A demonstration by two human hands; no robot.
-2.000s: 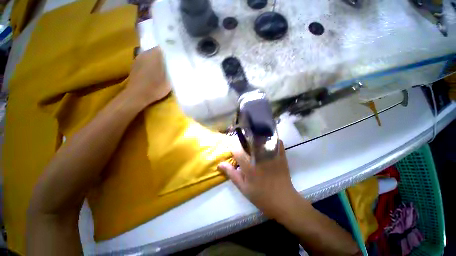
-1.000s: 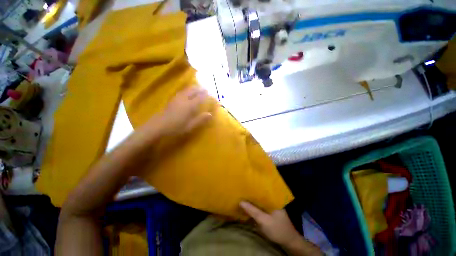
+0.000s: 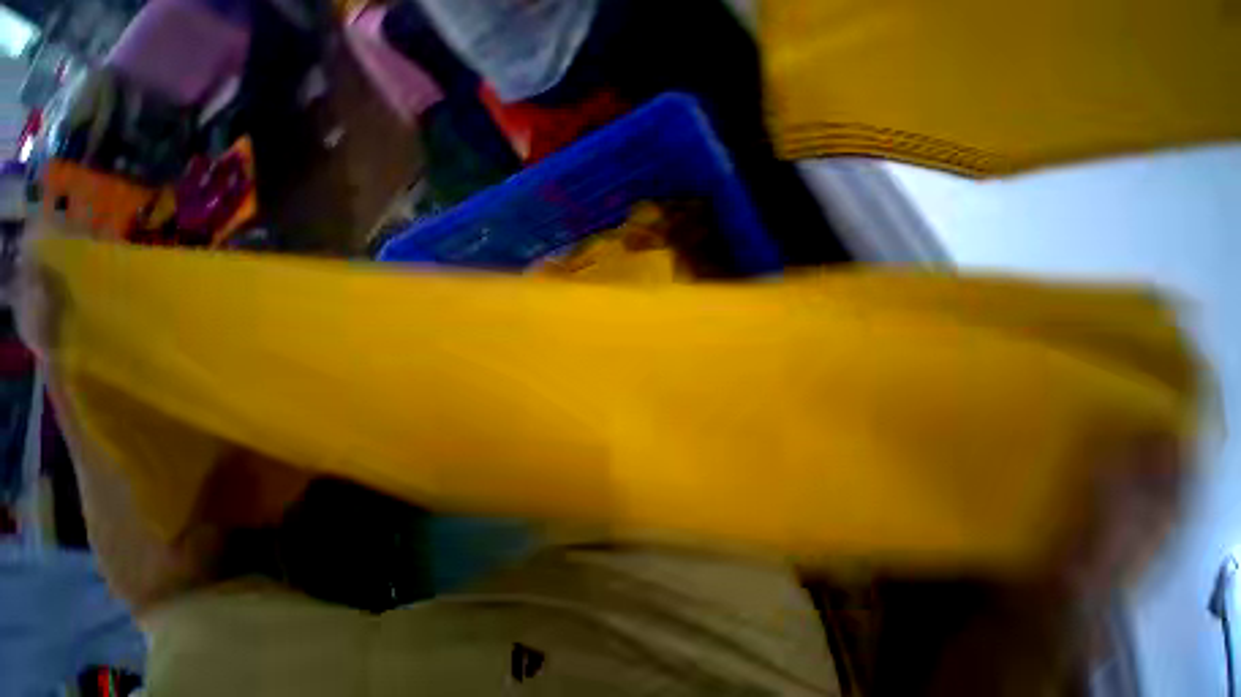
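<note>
A mustard-yellow garment piece [image 3: 613,395] is stretched across the view in front of my body, blurred by motion. My left hand [image 3: 41,306] is at the far left edge of the picture, small and blurred, and holds the left end of the piece. My right hand [image 3: 1136,511] is at the right, very blurred, and holds the other end. The middle of the piece hangs free between my hands. The sewing machine head is out of view.
A stack of yellow cut pieces [image 3: 1007,82] lies on the white table [image 3: 1089,225] at the upper right. A blue crate [image 3: 708,164] with yellow pieces is behind the held cloth. Coloured cloths [image 3: 184,55] are at the upper left.
The view has swung to the left, away from the machine. The garment piece has come off the table and is now raised and stretched between both hands, which have moved far apart.
</note>
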